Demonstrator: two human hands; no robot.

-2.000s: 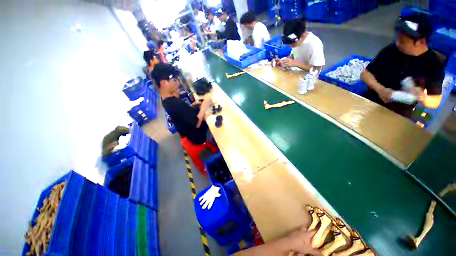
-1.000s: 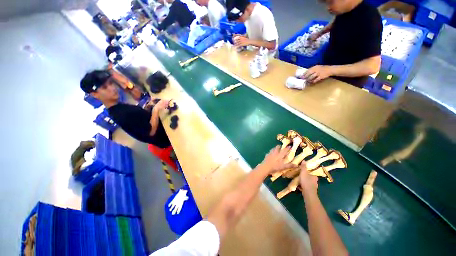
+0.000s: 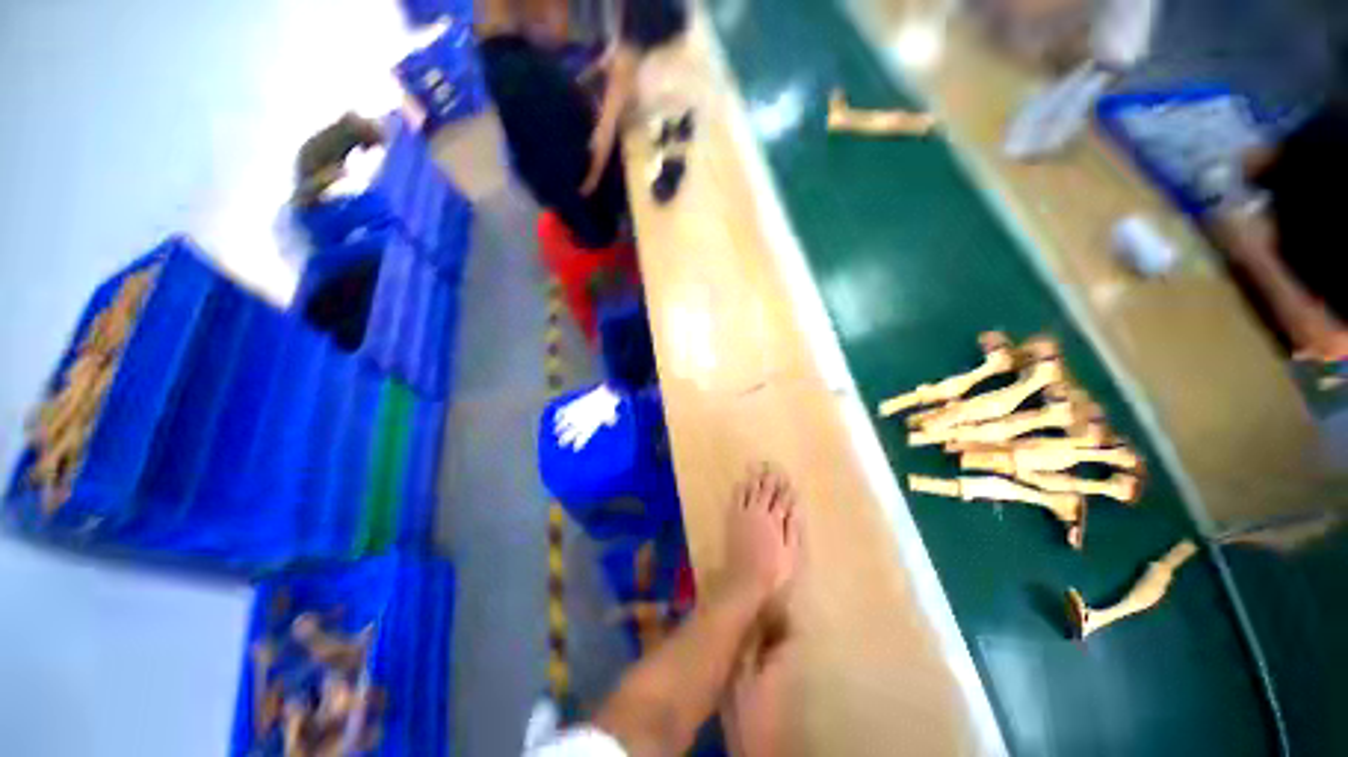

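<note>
Several tan leg parts (image 3: 1020, 429) lie in a pile on the green conveyor belt. One more leg part (image 3: 1135, 592) lies apart nearer me, and another (image 3: 880, 119) farther up the belt. My left hand (image 3: 766, 535) is over the tan bench, left of the pile, palm down with its fingers a little apart and nothing seen in it. A blurred skin-toned shape below my left wrist looks like my right hand or forearm (image 3: 757, 695); its fingers and anything it holds cannot be made out.
The tan bench (image 3: 739, 326) runs beside the belt (image 3: 917, 266). Blue crates (image 3: 222, 414) stand at left, some with tan parts. A white glove (image 3: 587, 417) lies on a blue stool (image 3: 606, 481). Dark parts (image 3: 670, 178) lie near a seated person. Another person's arm shows at right.
The leg parts held in both hands on the belt a second ago now lie there released. My hands have drawn back left over the bench, and the view has turned down and left.
</note>
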